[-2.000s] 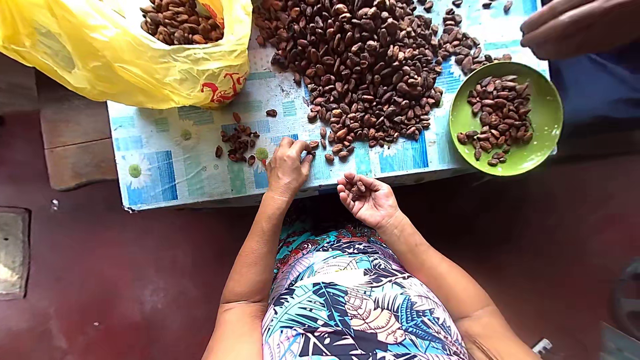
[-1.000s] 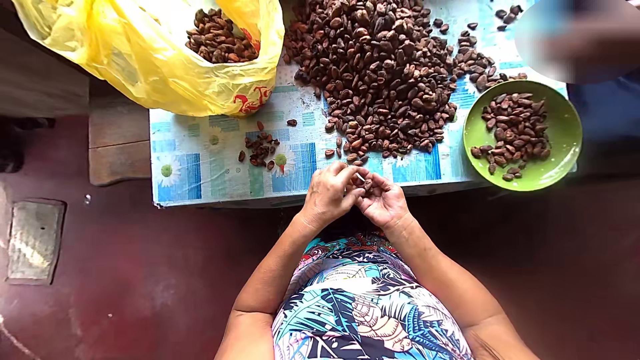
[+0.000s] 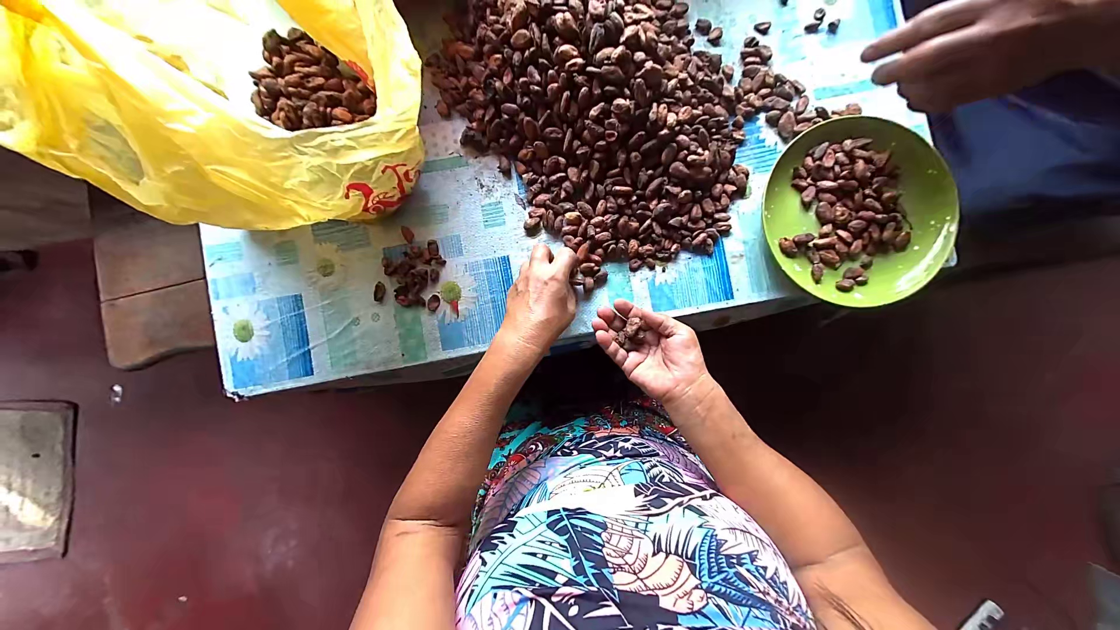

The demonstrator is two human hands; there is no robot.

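A large pile of brown cacao beans lies on a table with a blue and white flowered cover. My left hand reaches to the pile's near edge, its fingertips touching beans there; whether it grips one is hidden. Palm up near the table's front edge, my right hand cups a few dark bean pieces. Left of my left hand is a small heap of broken beans or shells. More beans sit in a green plate at the right. Others fill part of a yellow plastic bag at the upper left.
A co-worker's hand is over the table's far right corner, above the green plate. Loose beans are scattered between the pile and the plate. A wooden bench stands beside the table's left end.
My hands were together one second ago; now they are apart, the left at the pile's edge. The right hand has turned out with its palm showing. The co-worker's hand has moved.
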